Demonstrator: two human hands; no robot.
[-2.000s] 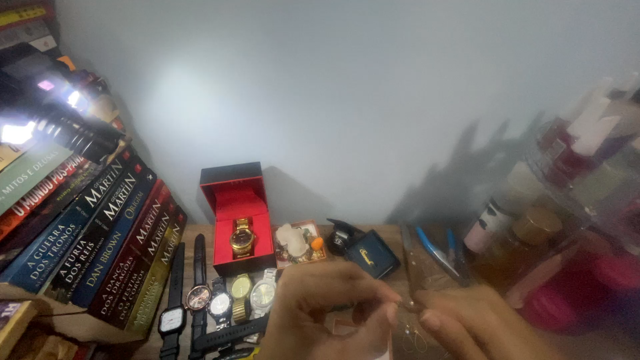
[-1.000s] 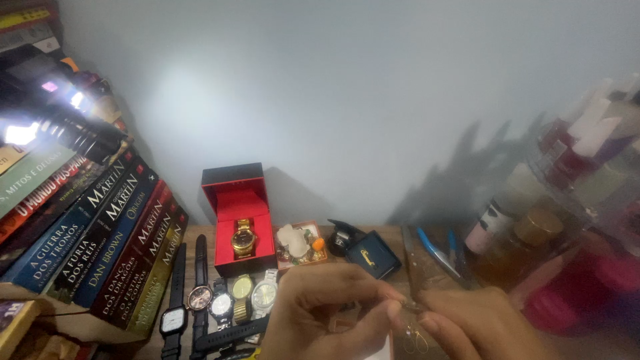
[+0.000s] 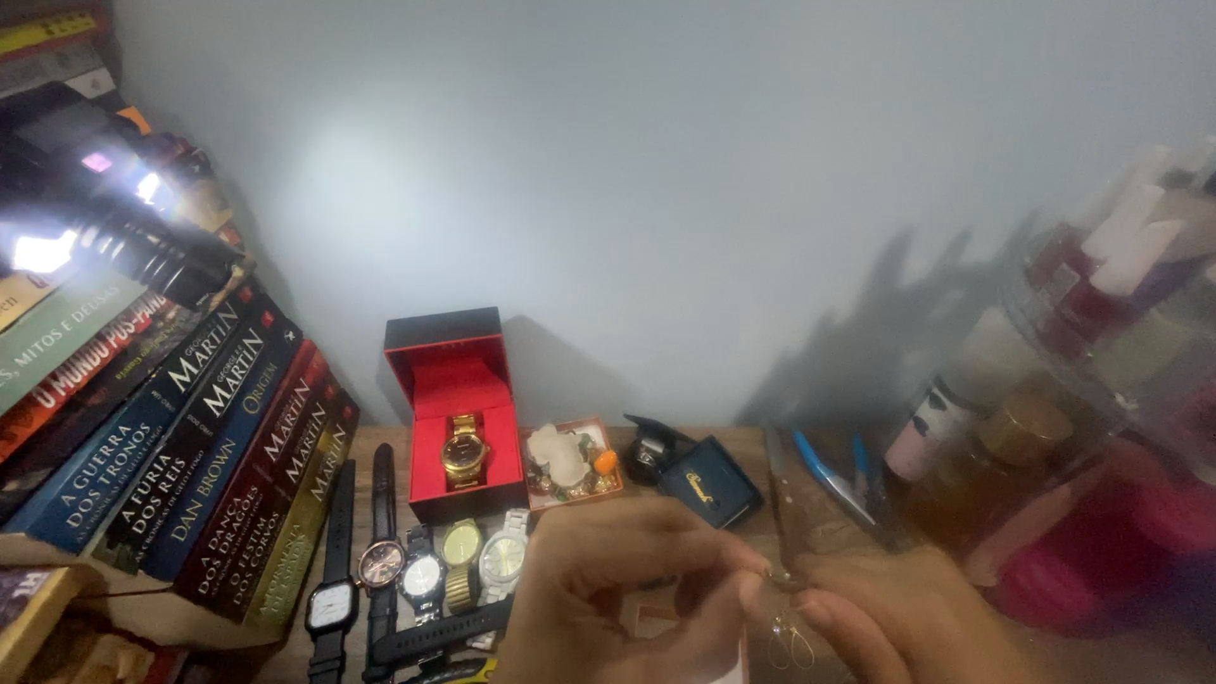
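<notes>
My left hand (image 3: 636,589) and my right hand (image 3: 883,608) meet at the lower right, fingertips pinched together on a small thin metallic piece (image 3: 781,581), too blurred to name. Just below the fingertips show thin gold wire-like loops (image 3: 790,648); whether they hang or lie on the table cannot be told. Behind my left hand, a gold watch (image 3: 464,454) sits in an open red-lined box (image 3: 427,475). Several watches lie left of that hand, among them a square-faced smartwatch (image 3: 332,606) and a silver watch (image 3: 503,556). A part-hidden box (image 3: 655,622) lies beneath my hands.
A tray of jewellery (image 3: 573,465), a dark blue case (image 3: 712,483) and blue-handled pliers (image 3: 831,480) lie along the wall. Books (image 3: 180,456) with a lit lamp (image 3: 123,237) above them stand at left. Bottles (image 3: 936,427) and a clear organizer (image 3: 1092,332) stand at right.
</notes>
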